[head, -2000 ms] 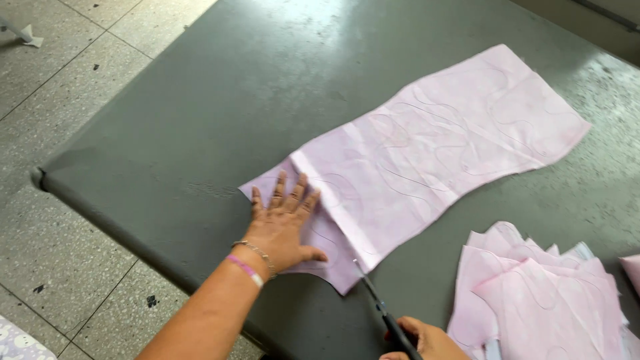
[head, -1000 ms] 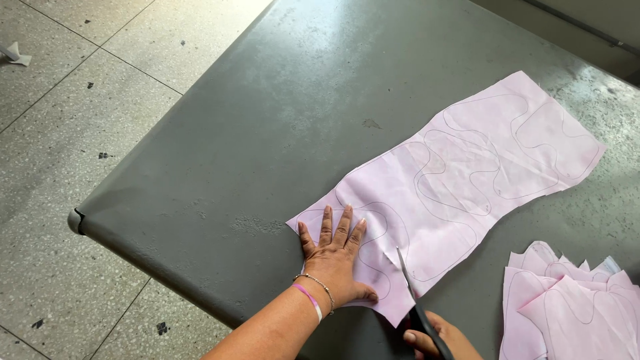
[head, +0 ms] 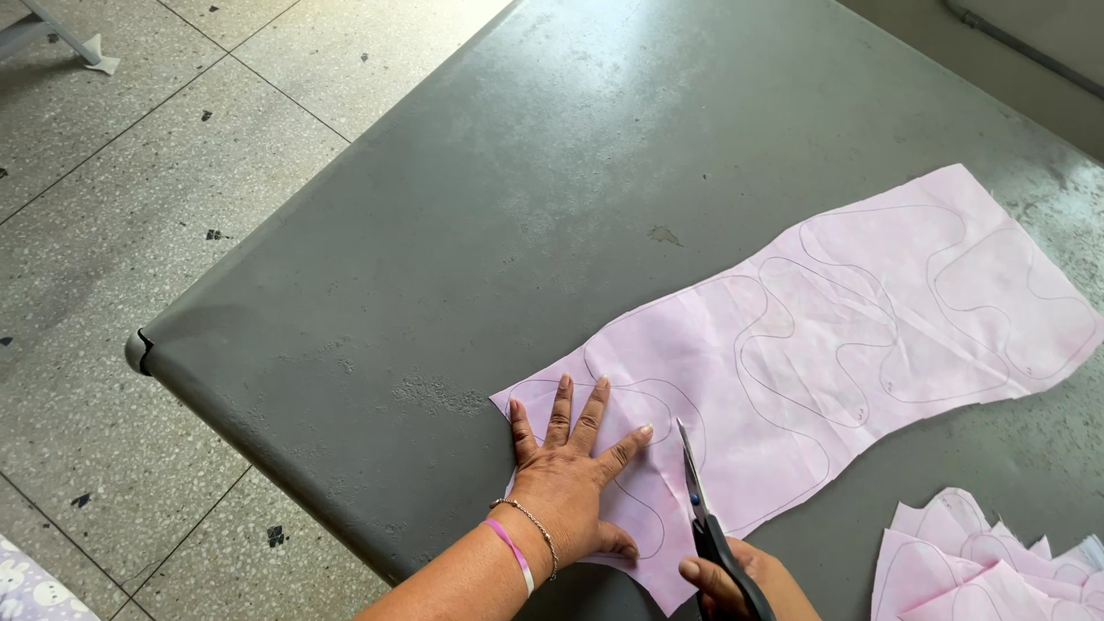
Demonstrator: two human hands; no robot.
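Note:
A long piece of light pink fabric (head: 707, 371) with curved pattern outlines drawn on it lies across the grey table. My left hand (head: 569, 474), fingers spread, presses flat on its near left end. At the lower middle, my right hand (head: 742, 578) grips black-handled scissors (head: 697, 492). Their blades look nearly closed and point away from me over the fabric, just right of my left hand. The fabric's lower edge meets the scissors near the handles; whether the lower blade lies under the cloth, I cannot tell.
A pile of pink fabric pieces (head: 957, 561) with drawn outlines lies at the lower right. The grey table (head: 414, 285) has a rounded corner at the left, beyond which is the speckled tile floor (head: 112, 259). Patterned lilac cloth (head: 34, 586) shows at the bottom left.
The fold or strip seen across the fabric near my left hand two seconds ago now lies flat. The scissors have moved up over the fabric, from its lower edge. The view has shifted somewhat.

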